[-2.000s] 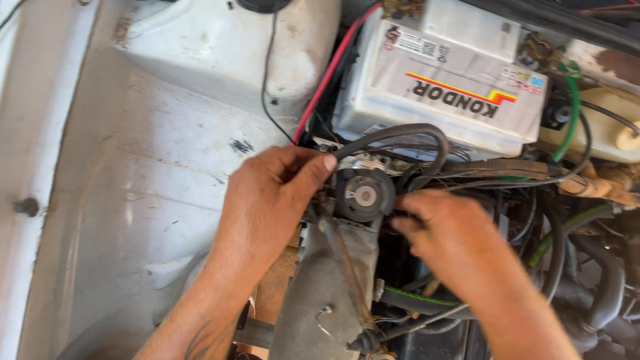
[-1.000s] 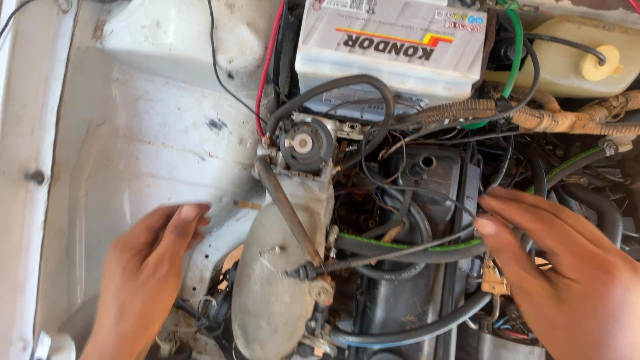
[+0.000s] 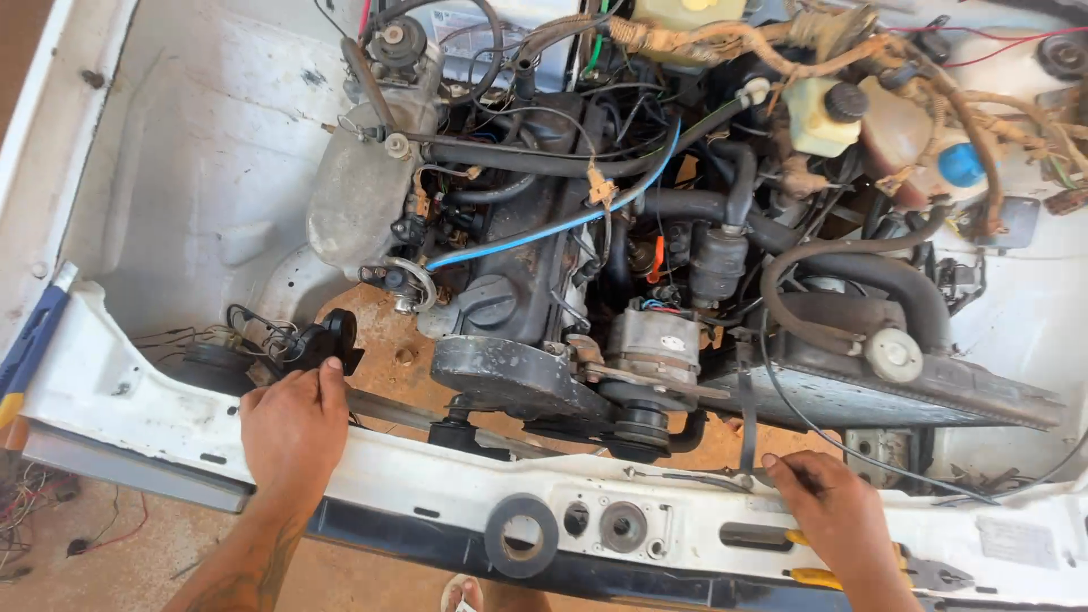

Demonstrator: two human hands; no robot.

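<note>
My left hand (image 3: 297, 425) rests on the white front crossmember (image 3: 391, 459) of a car's engine bay, its fingers at a black horn-like part (image 3: 327, 340) with thin wires; whether it grips this part is unclear. My right hand (image 3: 829, 510) is over the same crossmember at the right, fingertips near a thin rod or cable end (image 3: 697, 478); its grip cannot be made out. Beneath and beside the right hand lie yellow-handled pliers (image 3: 935, 575). A roll of black tape (image 3: 521, 535) lies on the front edge between the hands.
Behind the hands are the engine's black valve cover (image 3: 518, 255), the alternator (image 3: 654, 344) and a tilted radiator (image 3: 867, 391). A blue-striped hose (image 3: 561, 225) crosses the engine. A blue and yellow tool (image 3: 34, 340) lies at the far left. Loose wires (image 3: 110, 518) are on the ground.
Both hands have left the area around the round black part near the battery and come to the front crossmember. The view has shifted toward the front of the engine bay.
</note>
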